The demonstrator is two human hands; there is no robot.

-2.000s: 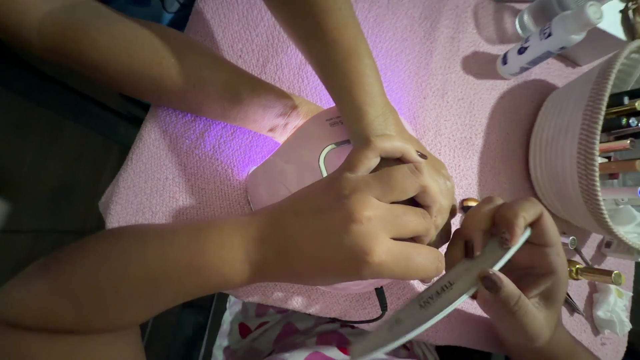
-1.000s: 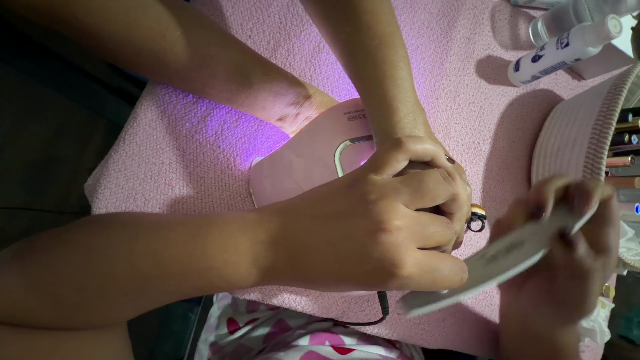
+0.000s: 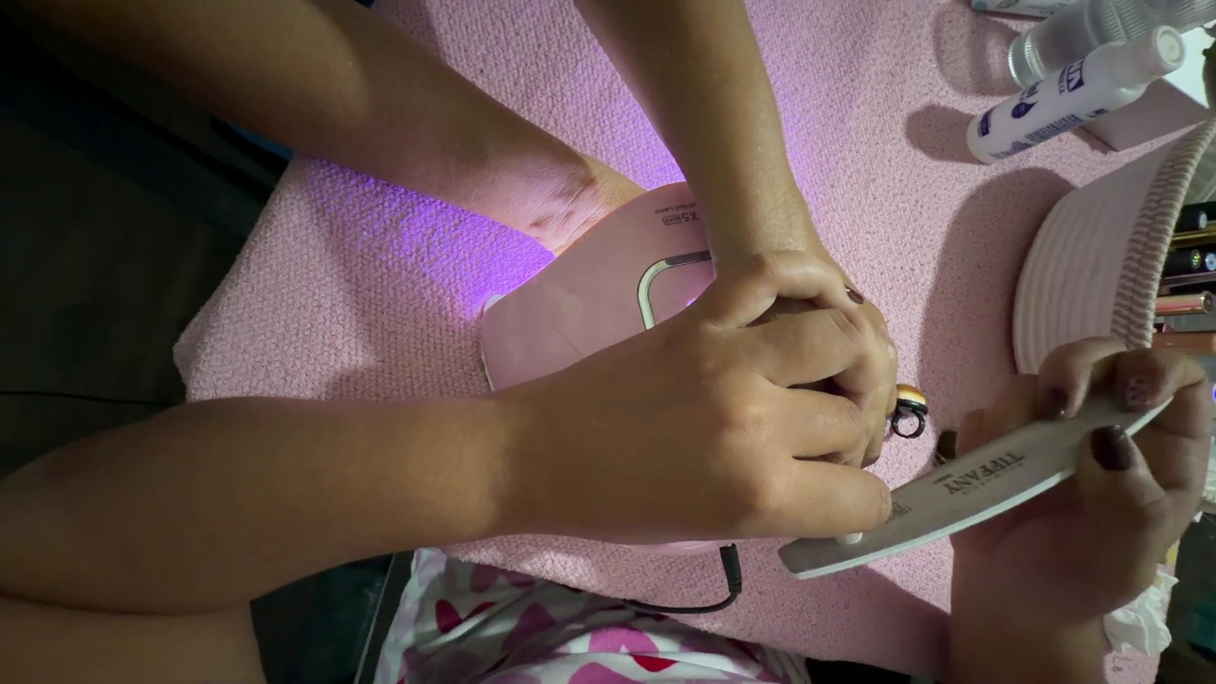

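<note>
My left hand is closed over the fingers of another person's hand, which reaches down from the top. Both rest over a pink nail lamp with purple light at its edge. The other person's second hand is mostly hidden in the lamp; its wrist shows. At the lower right my right hand grips a curved grey-white nail file by its upper end. The file's lower end lies near my left little finger; whether it touches a nail cannot be told.
A pink textured towel covers the table. At right stands a woven basket with slim bottles or tubes. A white plastic bottle lies top right. A small black ring-shaped item, a black cable and heart-patterned cloth are also visible.
My right hand and the nail file have moved right since the first frame, and the file's lower end is higher. My left hand still holds the other person's hand.
</note>
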